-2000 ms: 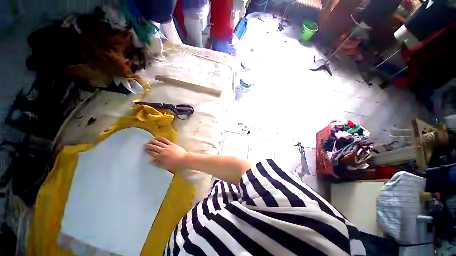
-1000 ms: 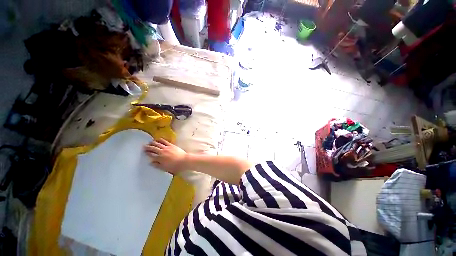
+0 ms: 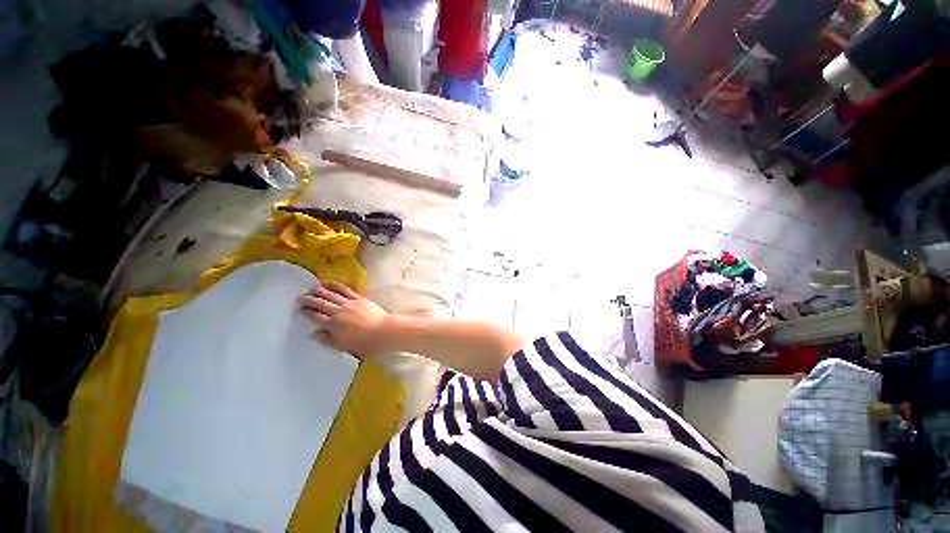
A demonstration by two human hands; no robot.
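A large white pattern sheet (image 3: 234,390), curved at its top end, lies on mustard yellow cloth (image 3: 92,422). A greyish strip runs along its lower end. My right hand (image 3: 347,318) rests palm down on the sheet's upper right edge, fingers slightly spread and pointing left, gripping nothing. The striped sleeve reaches in from the lower right. Dark shears (image 3: 359,221) lie beyond my hand, their blades beside the bunched part of the yellow cloth. My left hand is not in view. The bottom end of the cloth is cut off by the frame's edge.
A flat wooden stick (image 3: 391,172) lies on the cream-covered table (image 3: 411,279) beyond the shears. A dark and brown cloth heap (image 3: 198,115) is at the far left. A red basket (image 3: 672,323) of mixed scraps stands on the floor at right, and a green bucket (image 3: 645,60) farther back.
The view has shifted very slightly. My right hand stays on the same part of the sheet, and the shears have not moved.
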